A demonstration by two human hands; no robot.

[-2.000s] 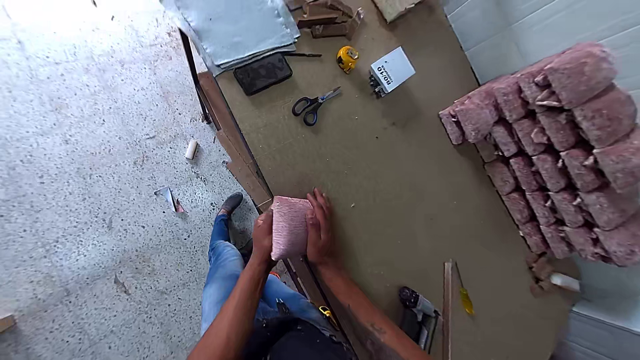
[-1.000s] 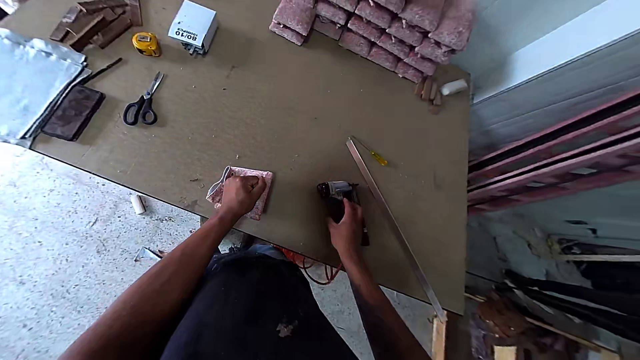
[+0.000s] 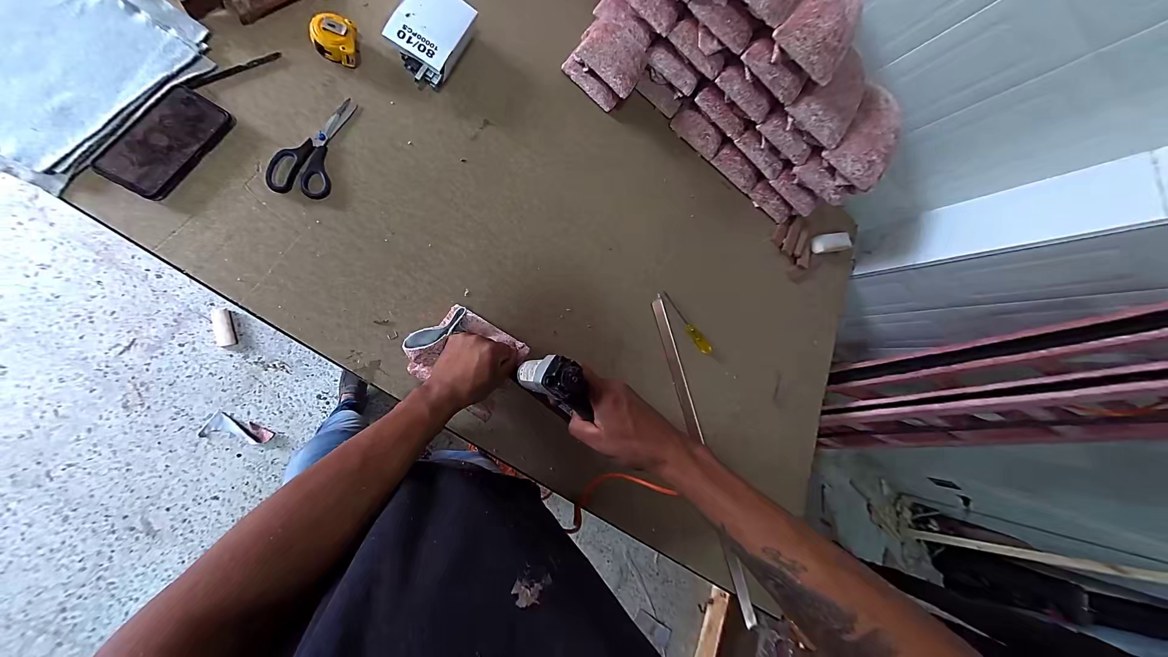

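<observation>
My left hand [image 3: 472, 368] grips a pink fabric-covered piece [image 3: 494, 330] at the near edge of the table; a grey lining shows in its folded end. My right hand [image 3: 613, 415] is wrapped around a black and silver pneumatic stapler [image 3: 558, 381], whose head is close beside the piece and my left fist. An orange air hose [image 3: 630, 477] runs near my right forearm. To the right of the stapler lie a long thin strip [image 3: 676, 365] and a screwdriver with a yellow handle [image 3: 699, 338]. Whether the stapler touches the fabric cannot be seen.
Stacked pink fabric-covered pieces [image 3: 721, 109] stand at the table's far side. Black-handled scissors [image 3: 315, 155], a yellow tape measure [image 3: 335, 38], a staple box [image 3: 429, 36], a phone [image 3: 164, 141] and grey cloth [image 3: 91, 78] lie at the left. Pink-edged frames [image 3: 995, 392] stand at the right.
Two seconds ago both hands held the pink piece. My right hand then took hold of the stapler, which was lying on the table, and has brought it left, beside the piece.
</observation>
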